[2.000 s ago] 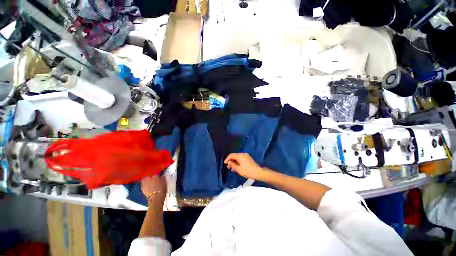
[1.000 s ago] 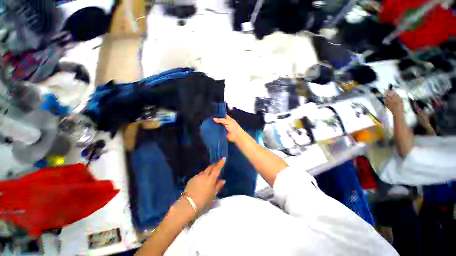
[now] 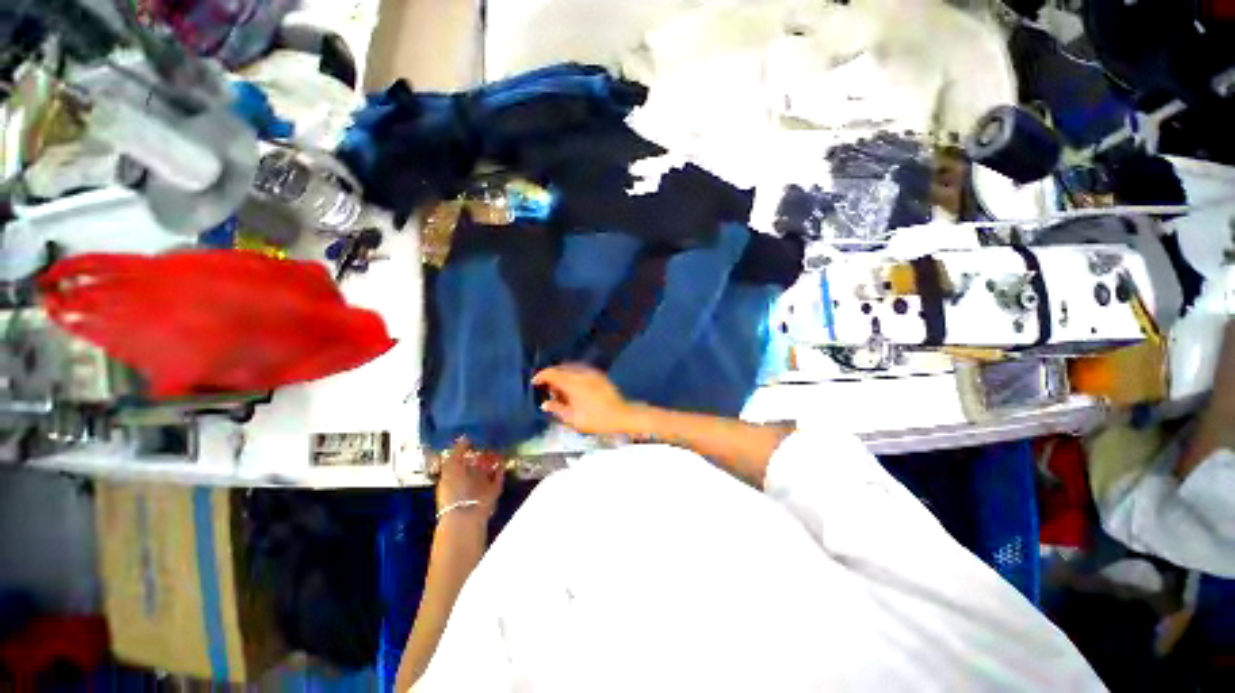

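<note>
Blue and black cut panels lie overlapping on the worktable in front of me; one blue panel is at the left of the pile. My left hand is at this panel's lower edge, palm low; its fingertips are partly hidden, so its grip is unclear. My right hand is over the lower middle of the panels, fingers slightly bent and apart, with nothing visible in it. A folded dark blue-black bundle lies behind the panels.
A red plastic bag covers part of a machine at left. A white sewing machine stands at right, with a black thread cone behind it. A cardboard box is under the table. Another person's arm shows at far right.
My left hand has moved from the middle panels to the left panel's lower edge. My right hand has moved down and left from a raised blue piece. The camera view has also turned.
</note>
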